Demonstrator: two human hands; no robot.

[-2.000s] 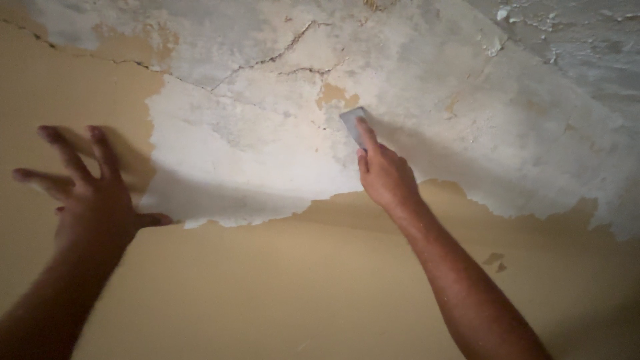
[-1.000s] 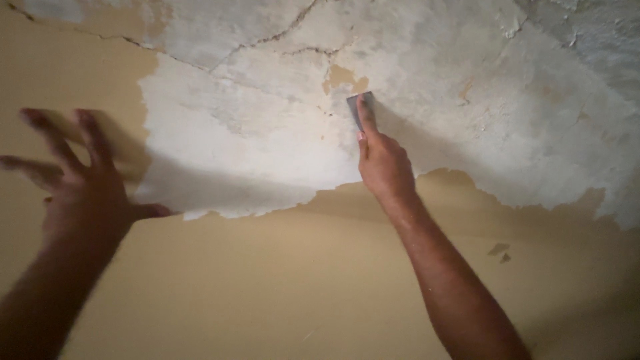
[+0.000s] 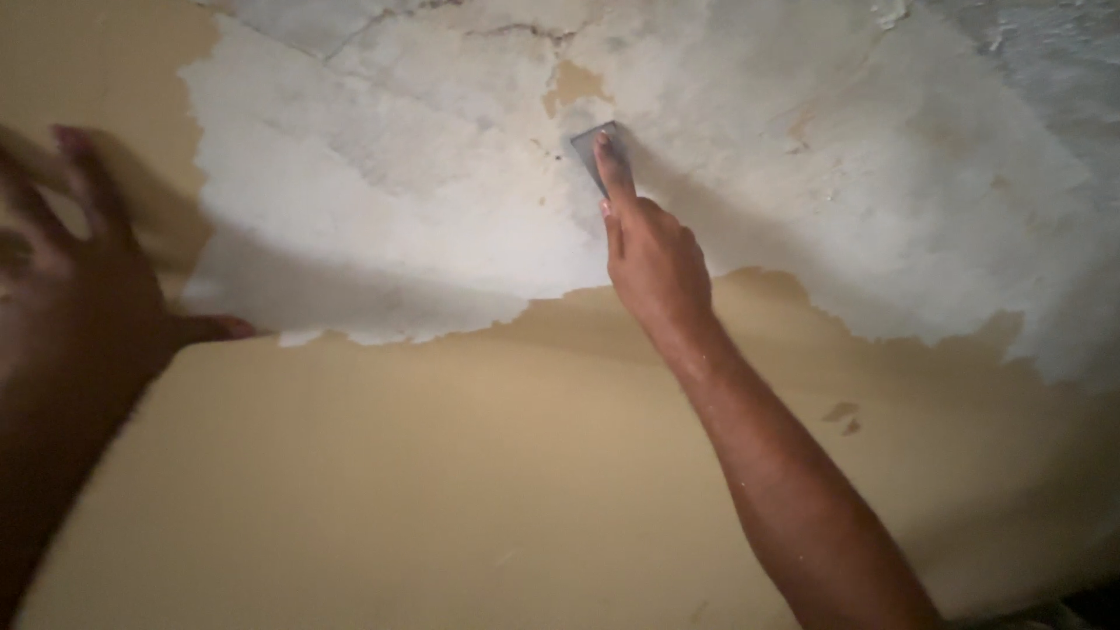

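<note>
My right hand grips a scraper with a flat grey metal blade, index finger stretched along it; the handle is hidden in the palm. The blade lies against the bare whitish plaster, just below a small leftover patch of tan paint. At the left, my left hand rests spread on the wall with nothing in it, its thumb at the ragged edge between plaster and tan paint. Part of that hand lies outside the view.
Cracks run through the plaster near the top. Rough, flaking grey surface shows at the upper right. Two small chipped marks mark the tan paint right of my forearm. A dark shape sits in the bottom right corner.
The view has shifted, with the wall features now higher in it. The scraper blade has moved slightly down from the small tan patch. My left hand stays spread on the wall.
</note>
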